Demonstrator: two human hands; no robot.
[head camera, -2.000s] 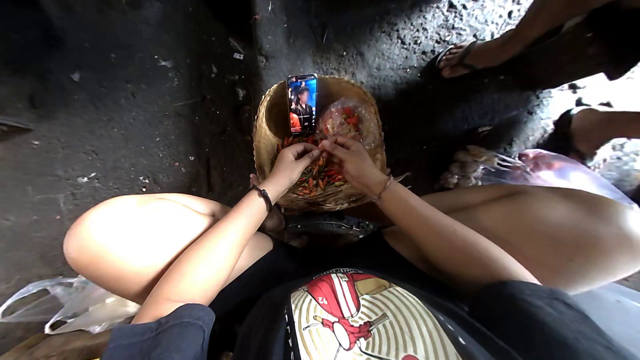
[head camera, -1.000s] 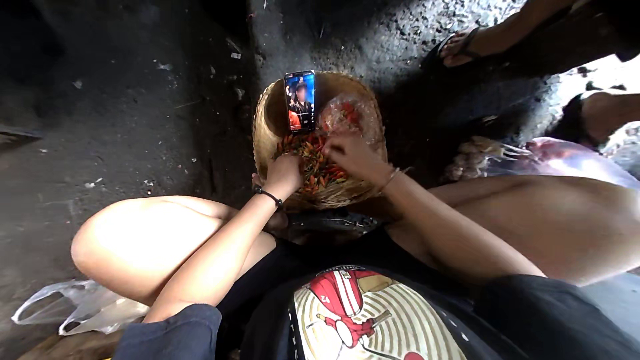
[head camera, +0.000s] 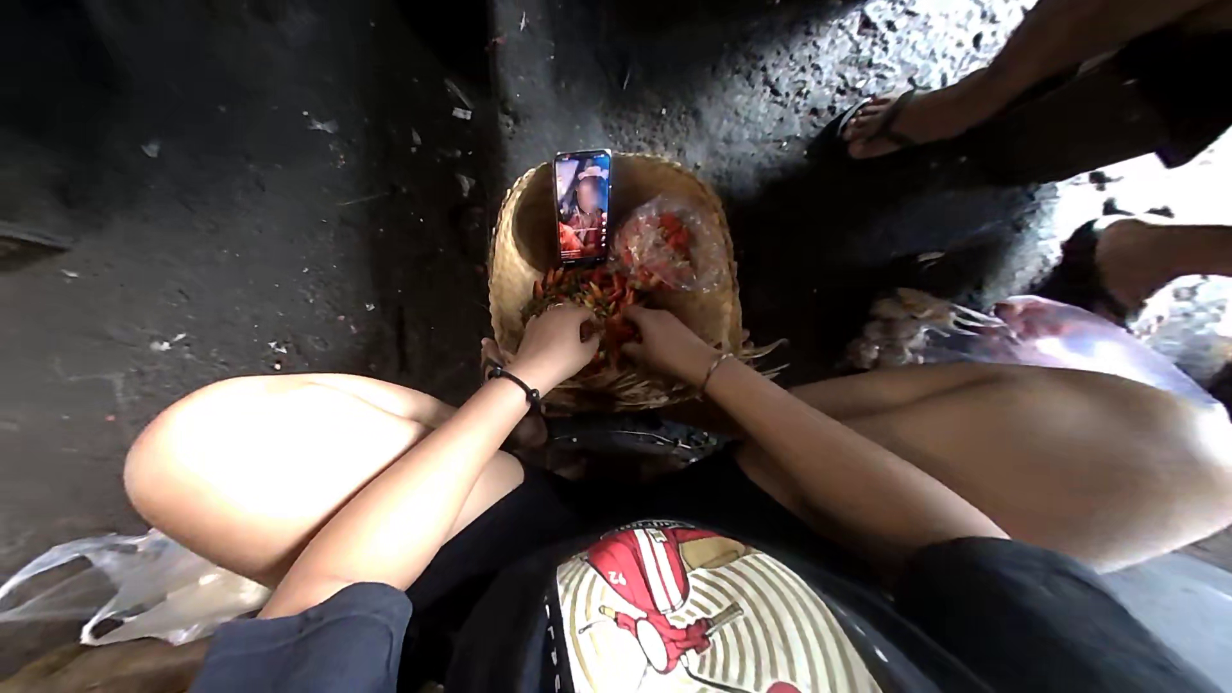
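Note:
A woven basket (head camera: 710, 322) stands between my knees, with red and green chili peppers (head camera: 602, 289) heaped in its near half. My left hand (head camera: 556, 342) is in the chilies at the basket's left side, its fingers curled; whether it holds one is hidden. Close to its right, my right hand (head camera: 669, 344) has thumb and fingertips together at the red chilies, and a pepper between them cannot be made out. A lit smartphone (head camera: 583, 207) leans upright at the basket's far wall. Beside it lies a clear plastic bag (head camera: 674, 245) with red chilies inside.
Dark, rough ground (head camera: 385, 241) with scraps surrounds the basket. Another person's sandalled foot (head camera: 885, 123) is at the upper right. A pinkish plastic bag (head camera: 1097, 332) lies beyond my right knee, and a white plastic bag (head camera: 168, 587) is at the lower left.
Two seconds ago my hands met at the middle of the basket above the chilies; now they are apart and lower among them.

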